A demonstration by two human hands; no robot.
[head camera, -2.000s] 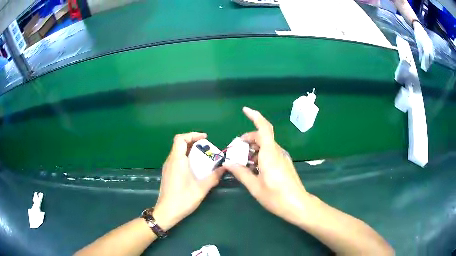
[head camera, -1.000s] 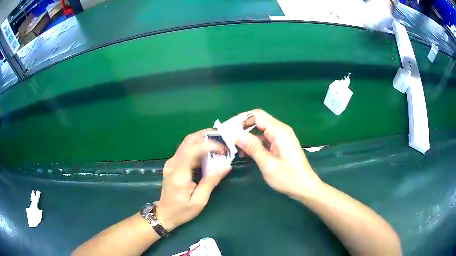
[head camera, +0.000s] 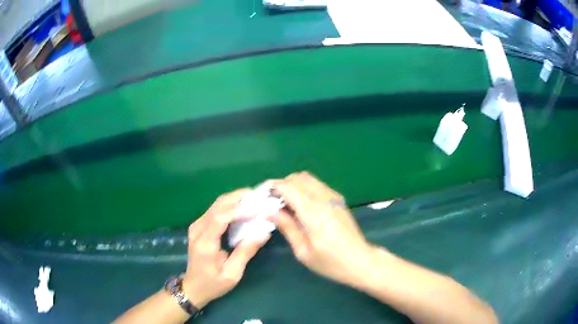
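Observation:
A white power adapter (head camera: 252, 218) is held between my two hands above the near edge of the belt. It is blurred, and no dark inside shows. My left hand (head camera: 218, 237) is closed around its left and lower side. My right hand (head camera: 320, 221) grips its upper right end, with the fingers covering that end, so the prongs are mostly hidden.
Another adapter (head camera: 450, 131) lies on the green belt (head camera: 355, 149) at right. A white guide strip (head camera: 518, 152) crosses the belt with an adapter (head camera: 492, 102) against it. A small pronged cap (head camera: 44, 292) lies at left. A white piece (head camera: 252, 321) is cut off at the bottom.
The open housing and its cap are now together as one white block, lower in view. The loose adapter on the belt has moved right, towards the guide strip. The view has shifted slightly.

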